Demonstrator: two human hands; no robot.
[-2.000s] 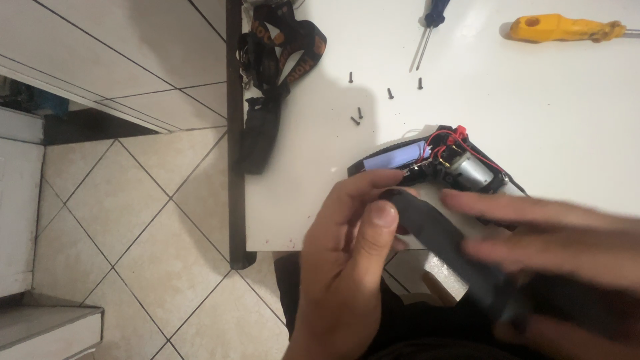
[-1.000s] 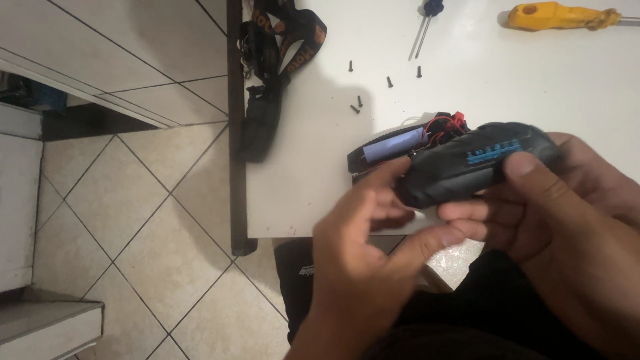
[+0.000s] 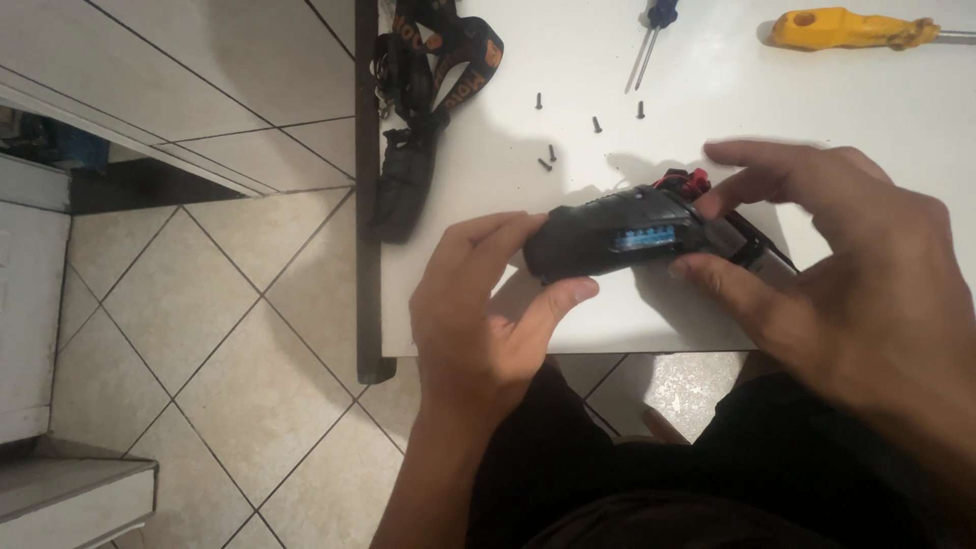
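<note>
A black plastic housing half (image 3: 587,236) with a blue-marked slot lies over the open body of a small device near the table's front edge. Red wires (image 3: 690,181) show behind it, and part of the metal motor (image 3: 770,267) shows at its right. My left hand (image 3: 488,305) grips the housing's left end between fingers and thumb. At the right end, my right hand (image 3: 808,236) has its thumb and index finger around the housing's edge, touching it. Most of the device's inside is hidden under the housing.
Several small dark screws (image 3: 597,124) lie on the white table (image 3: 709,84) behind the device. Beyond them are a blue-handled screwdriver (image 3: 662,14) and a yellow-handled screwdriver (image 3: 854,30). A black lanyard strap (image 3: 412,168) with orange lettering lies along the left edge.
The housing half, held in my hands in front of the open device before, has moved onto it and covers the pale blue cell seen earlier. My right hand has shifted to its right end.
</note>
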